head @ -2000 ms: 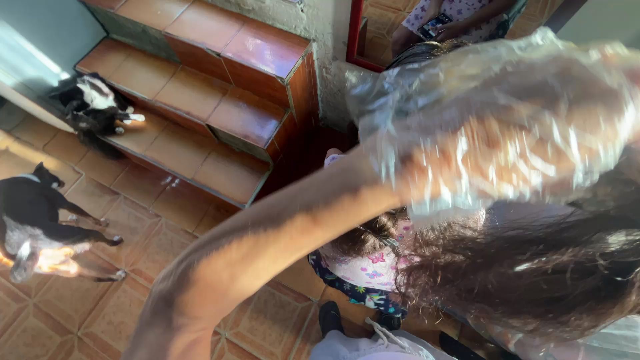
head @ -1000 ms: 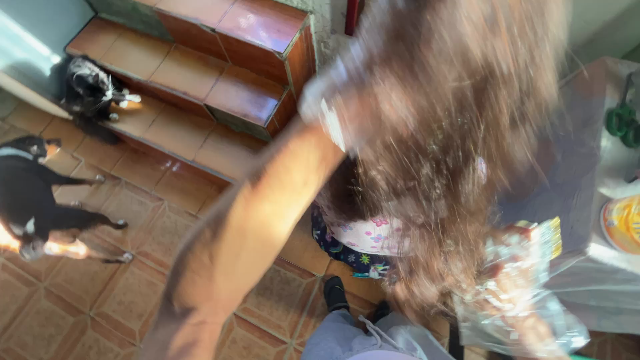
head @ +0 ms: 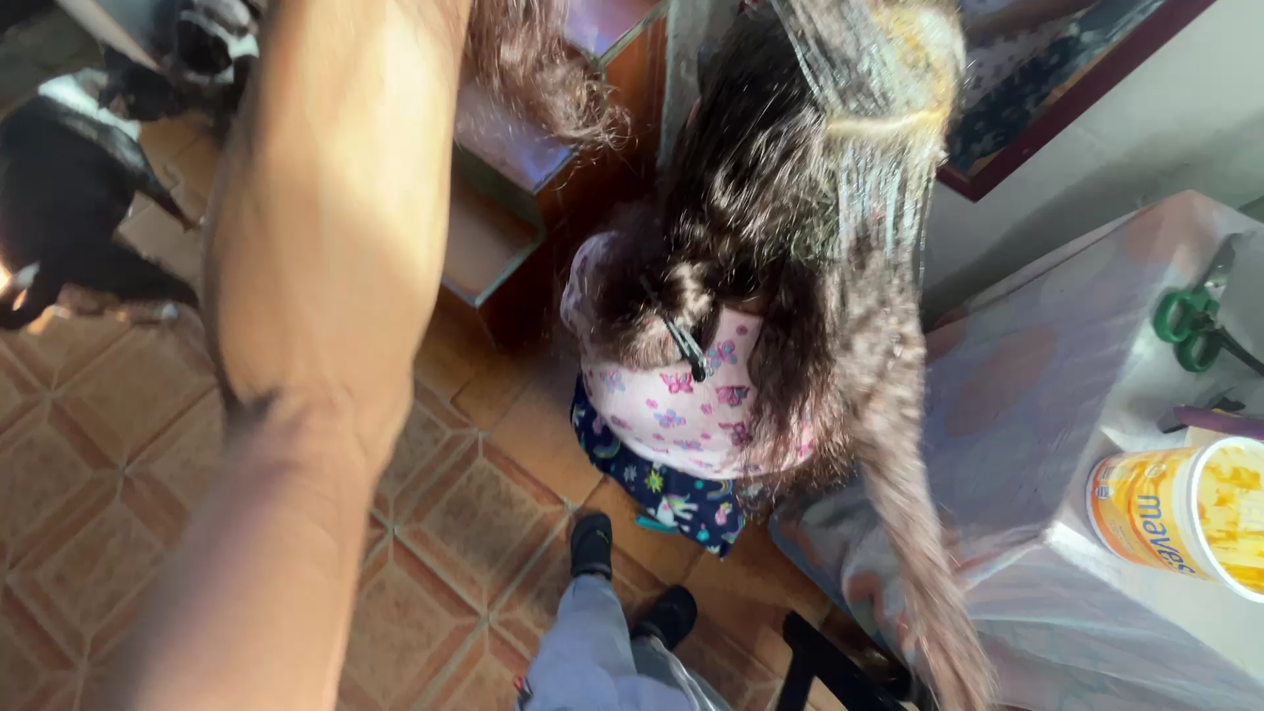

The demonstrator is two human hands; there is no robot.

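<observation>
My left forearm rises along the left side, with my left hand beyond the top edge. A brown hair section (head: 538, 84) hangs beside it; what holds it is hidden. Dark wavy hair (head: 750, 148) falls down the back of a seated person in a pink butterfly-print top (head: 671, 420). A black hair clip (head: 686, 346) sits in a gathered lock. To the right, a long streaked, shiny hair section (head: 879, 207) runs down to the bottom edge. Near its top is a glossy yellowish patch; whether my right hand in plastic is there, I cannot tell.
On the cloth-covered table (head: 1027, 395) at right are green-handled scissors (head: 1190, 331), a purple-edged item (head: 1220, 420) and an open Mavesa tub (head: 1175, 509). Tiled steps (head: 504, 227) and a framed mirror (head: 1066, 109) stand beyond. Two black-and-white animals (head: 79, 188) are at left.
My left arm has moved up, and its plastic-covered hand, seen two seconds ago, has left the view. The clip and pink top now show more fully. The view has shifted.
</observation>
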